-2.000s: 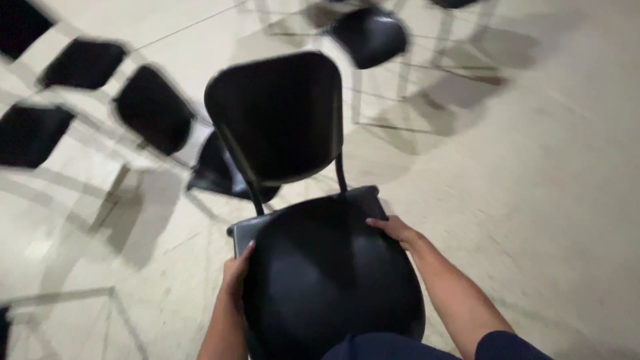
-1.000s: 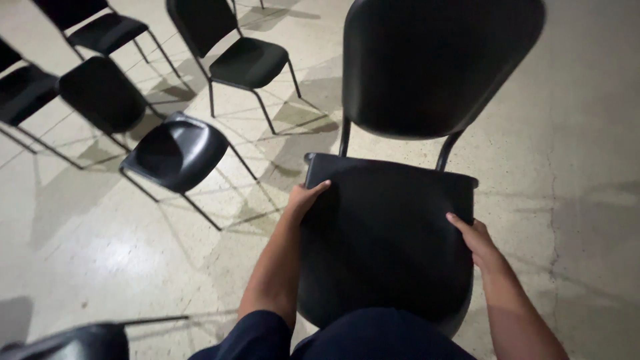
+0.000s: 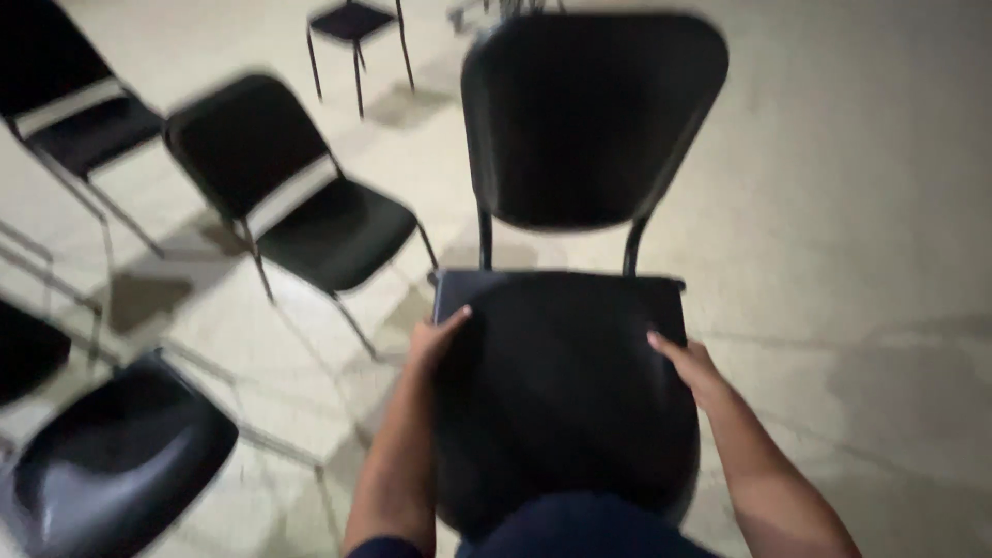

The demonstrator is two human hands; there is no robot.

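Note:
A black chair [image 3: 566,372] faces me at the centre, its seat close to my body and its rounded backrest on the far side. My left hand [image 3: 440,335] grips the seat's left edge, thumb on top. On the right edge, my right hand [image 3: 683,360] holds the seat in the same way. The fingers of both hands are hidden beneath the seat, and the chair's legs are out of sight.
A black chair [image 3: 337,232] stands left of the held one, with another [image 3: 97,132] beyond it. At the lower left is a glossy black seat [image 3: 124,457]. A dark stool or chair seat [image 3: 353,22] shows at the top. Shadows cross the pale floor.
Both hands have kept their grip on the chair's seat throughout. The view has shifted strongly, and the surrounding chairs appear in different places.

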